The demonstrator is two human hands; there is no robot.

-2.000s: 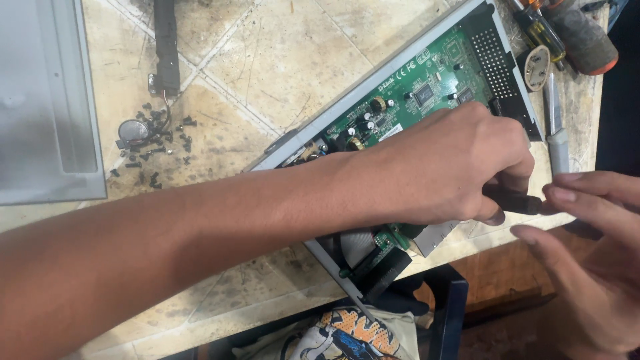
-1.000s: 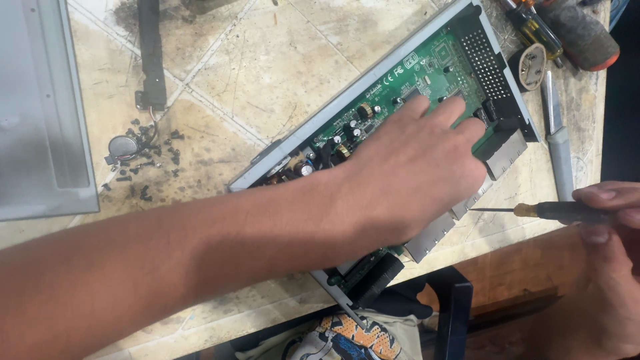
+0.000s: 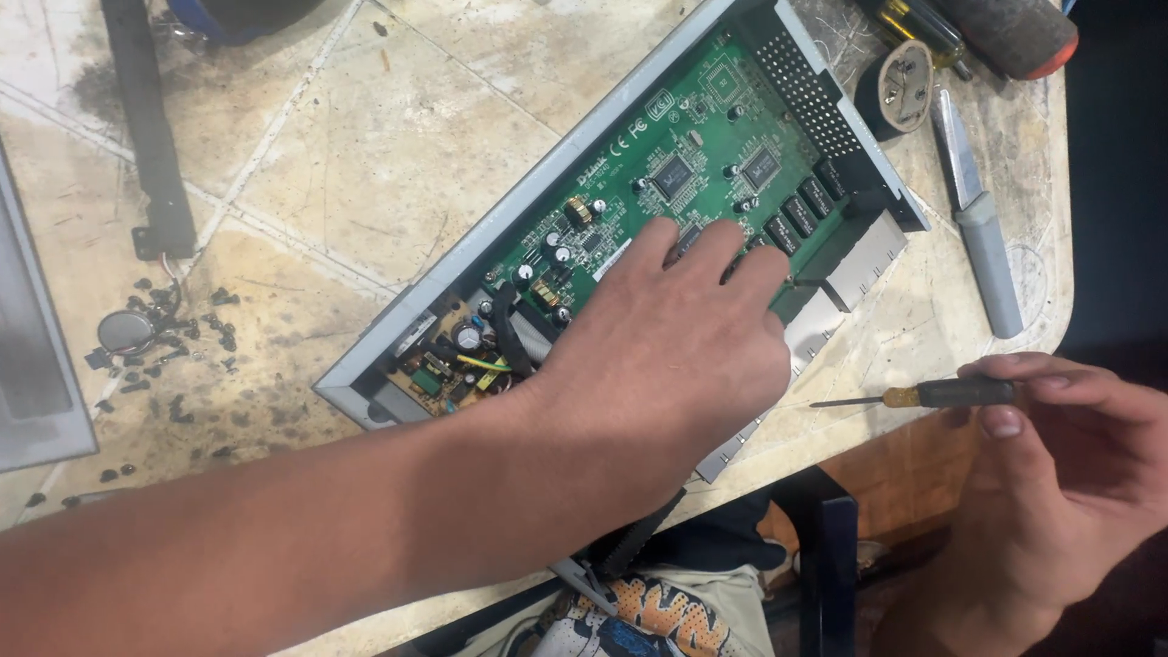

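Observation:
My left hand (image 3: 675,338) reaches across an open D-Link network switch, its fingers bent down onto the green circuit board (image 3: 639,192); the fingertips are hidden, so I cannot tell whether they grip anything. The board lies in a grey metal case (image 3: 538,173), with metal port housings (image 3: 862,260) along the near right edge and a small power supply board (image 3: 447,360) at the lower left. My right hand (image 3: 1049,456) holds a small screwdriver (image 3: 958,393) by its dark handle, the tip pointing left, off the case's near side.
Loose small screws (image 3: 219,333) lie around a round metal part (image 3: 126,332) at left, below a dark strip (image 3: 155,137). A grey metal panel (image 3: 46,365) is at the left edge. A knife (image 3: 985,246), a round part (image 3: 899,87) and tools (image 3: 1013,36) lie at the right.
Two seconds ago my left hand held a dark object near my right fingers. The screwdriver is now in my right hand, and my left hand has moved back over the board.

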